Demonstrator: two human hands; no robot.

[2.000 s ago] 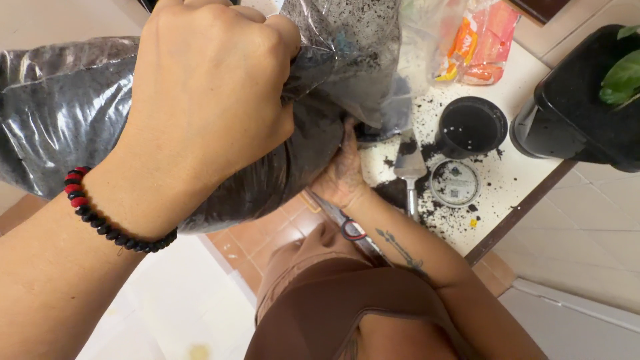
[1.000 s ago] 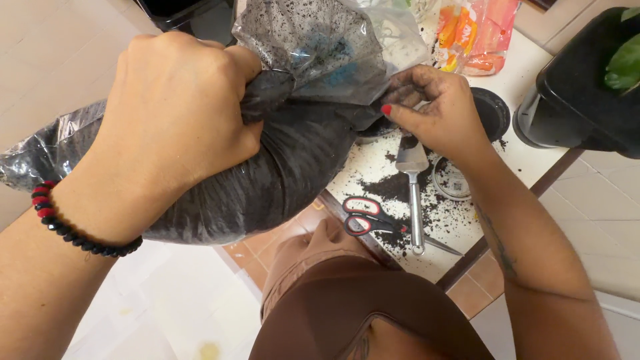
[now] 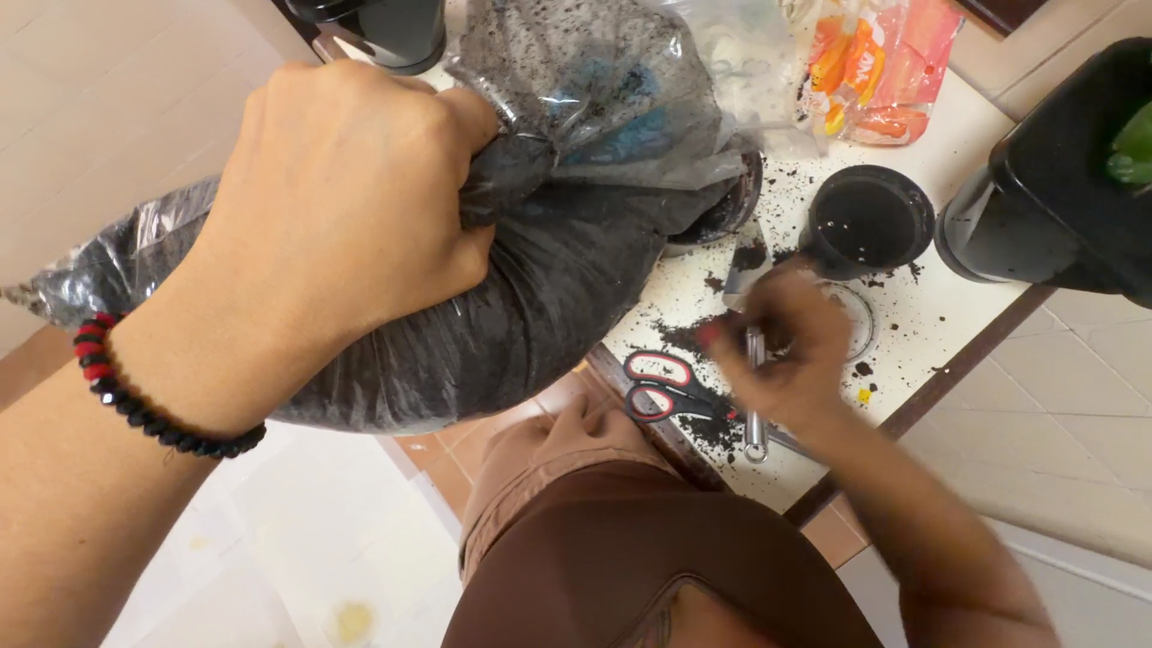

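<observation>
My left hand (image 3: 360, 189), with a red and black beaded bracelet at the wrist, is closed on the gathered plastic of a clear bag of dark potting soil (image 3: 504, 306). The bag's end lies against a dark round pot (image 3: 724, 207) at the table. My right hand (image 3: 792, 351), blurred, is over the handle of a small metal trowel (image 3: 755, 432); whether it grips the handle cannot be seen. Scissors with black and red handles (image 3: 670, 387) lie left of the trowel. A black round pot (image 3: 871, 220) stands beyond my right hand, and a clear round lid (image 3: 850, 319) is partly behind that hand.
Spilled soil lies on the white table (image 3: 909, 378), which has a dark edge. A black planter with a green leaf (image 3: 1062, 180) stands at the right. An orange and pink plastic packet (image 3: 882, 72) lies at the back. Another black container (image 3: 378, 31) is at the upper left.
My right hand was under the bag, then at its edge by the pot; now it is lower, over the trowel. The scissors and the black pot show more fully. My left hand still holds the bag.
</observation>
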